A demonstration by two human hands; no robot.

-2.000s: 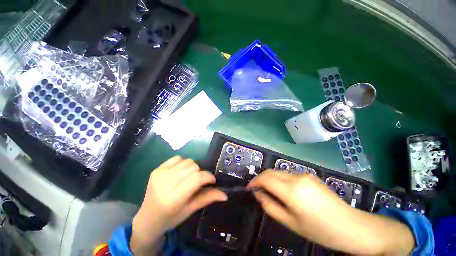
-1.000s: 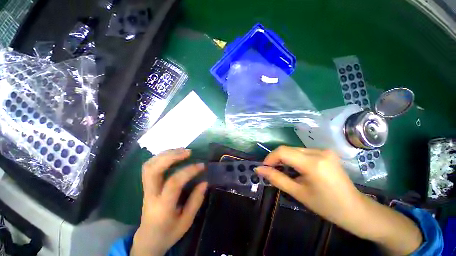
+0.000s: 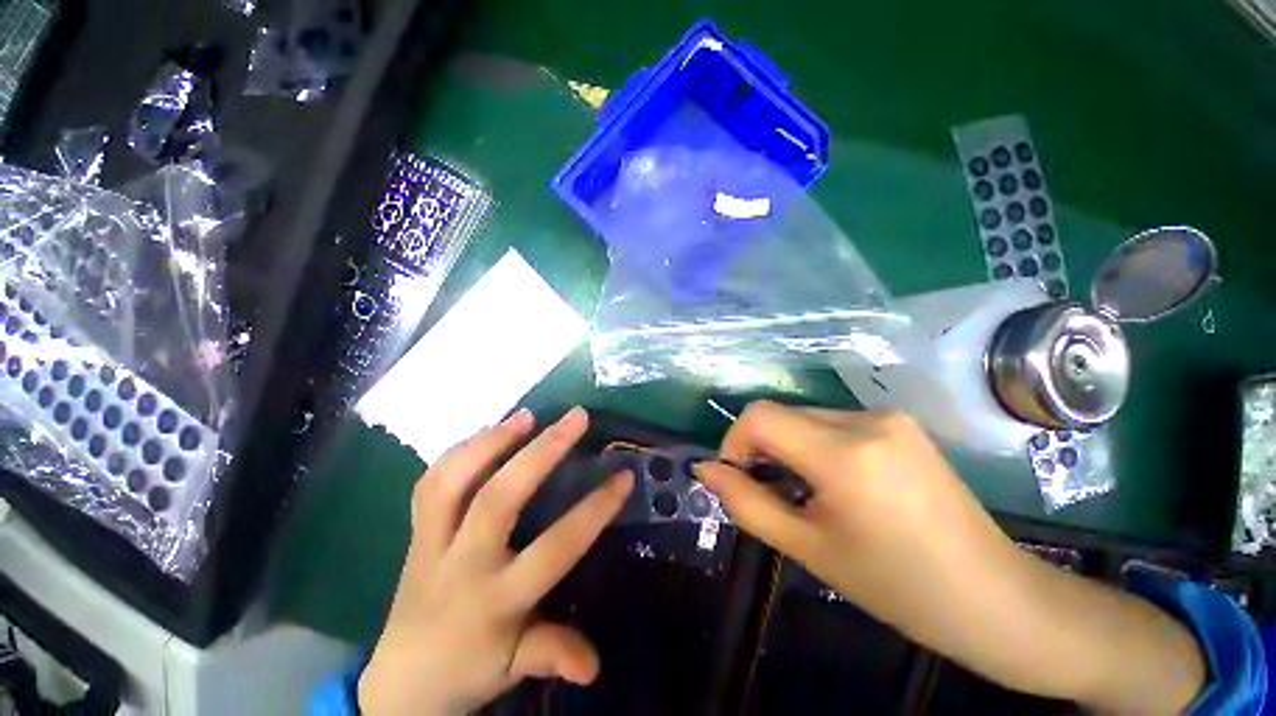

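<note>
A clear strip with round black pieces (image 3: pixel 679 501) lies over the top end of a dark phone housing (image 3: pixel 651 602). My right hand (image 3: pixel 868 504) pinches the strip between thumb and fingers; its right part is hidden by the hand. A thin white stick end (image 3: pixel 721 409), like a swab, shows above my right fingers. My left hand (image 3: pixel 483 574) is open with fingers spread, one fingertip at the strip's left end. More dark housings (image 3: pixel 840 636) lie side by side to the right, partly under my right hand and forearm.
White card (image 3: pixel 476 357) and small-parts sheet (image 3: pixel 413 231) lie left. Blue bin (image 3: pixel 602 154) with a zip bag (image 3: pixel 756 301) is ahead. Open-lidded pump bottle (image 3: pixel 952 357) stands right, by another dotted strip (image 3: pixel 1010 203). Black tray (image 3: pixel 301 280) holds bagged sheets (image 3: pixel 105 420). Scrap box (image 3: pixel 1255 469) is far right.
The view has moved closer to the bench. The strip came down from between both hands onto the housing's top end. My left hand let go and spread its fingers; my right hand keeps hold.
</note>
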